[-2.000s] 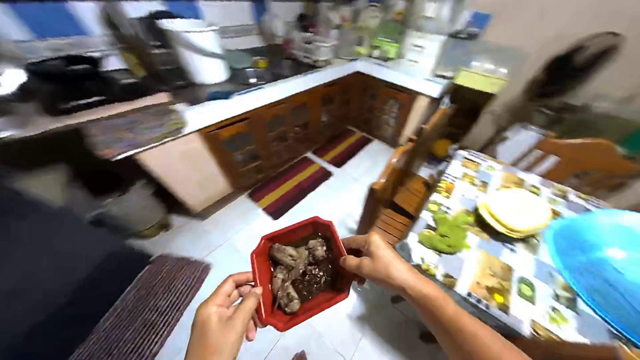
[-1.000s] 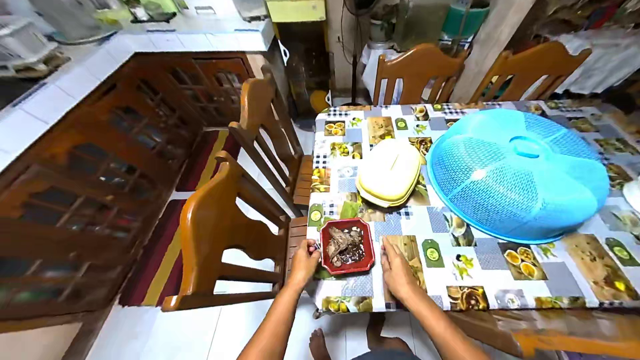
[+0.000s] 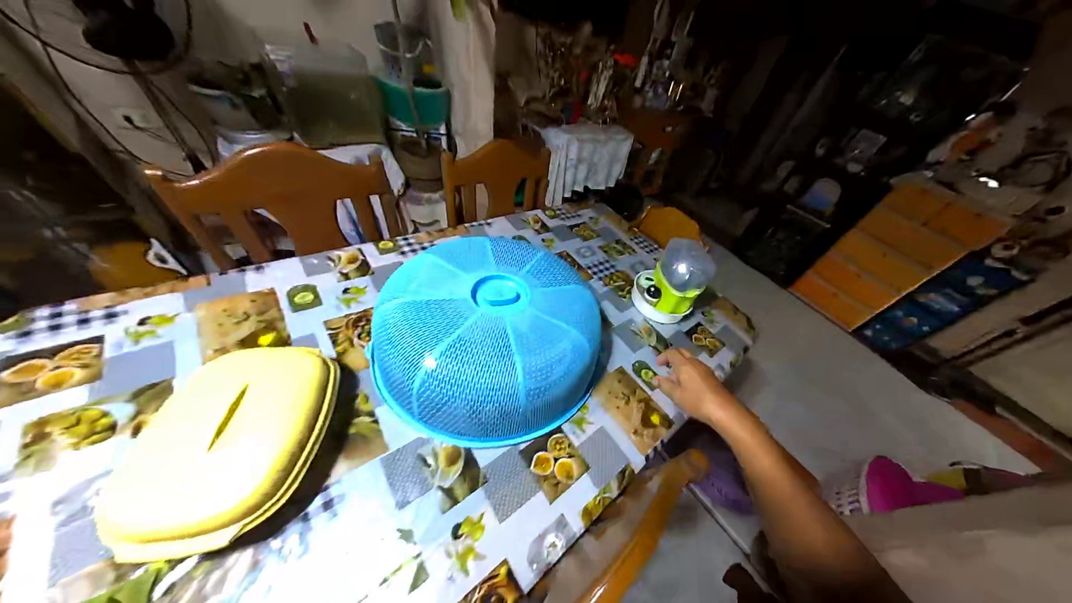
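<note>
My right hand (image 3: 688,385) reaches over the right part of the table, its fingers bent and apart, with nothing seen in it. Just beyond it stands a small lime-green appliance with a clear dome (image 3: 680,280) on a white round base. To the hand's left, a blue mesh plastic food cover (image 3: 494,352) rests on the patterned tablecloth (image 3: 511,477). A yellow lidded plastic container (image 3: 226,444) lies at the left. My left hand is out of view, and so is the red dish.
Wooden chairs (image 3: 285,193) line the far side of the table, and another chair back (image 3: 645,536) rises at the near edge. Behind stand a small cloth-covered table (image 3: 586,159) and a teal bucket (image 3: 414,105). An orange and blue drawer unit (image 3: 896,251) is at the right.
The red dish, earlier carried in both hands and then between them at the table, is out of view. My right hand has moved toward the green appliance. The view has swung right.
</note>
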